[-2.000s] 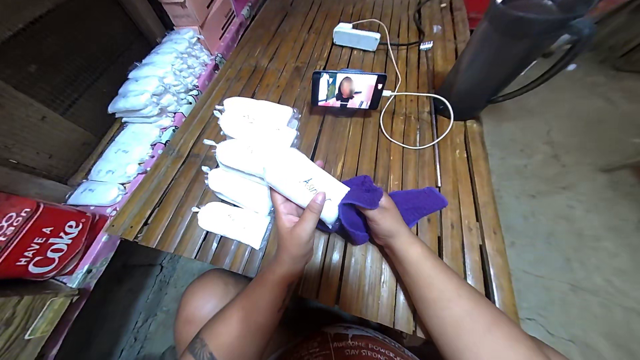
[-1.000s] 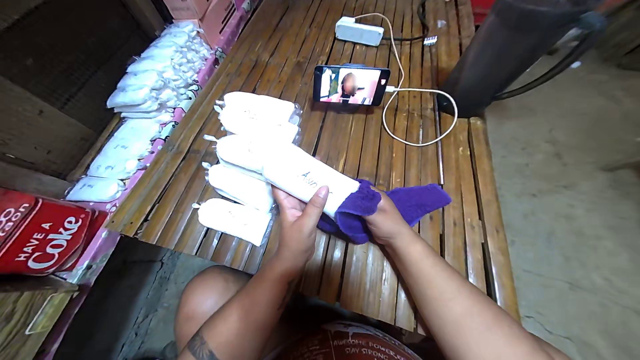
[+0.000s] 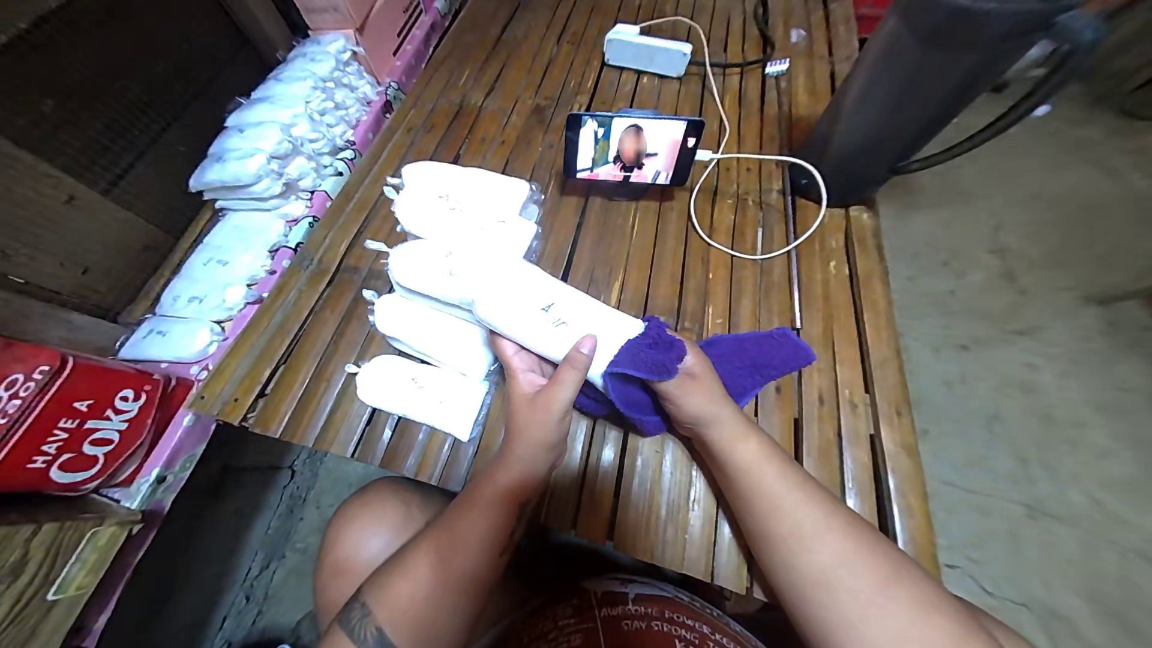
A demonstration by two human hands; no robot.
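My left hand grips a white, filled plastic pouch from below, thumb on its near side; the pouch bears handwriting. Around the pouch's right end my right hand holds a purple terry cloth, whose loose tail spreads to the right over the bamboo-slat table. Several similar white pouches with knotted ends lie in a column left of my hands, among them the nearest one and the farthest one. The held pouch's far end overlaps this column. The right fingertips are hidden by the cloth.
Beyond the pouches a phone stands on its side, wired by a white cable near a white power block. A dark jug stands at the right edge. More white pouches are piled on the left shelf, near a red Coke container.
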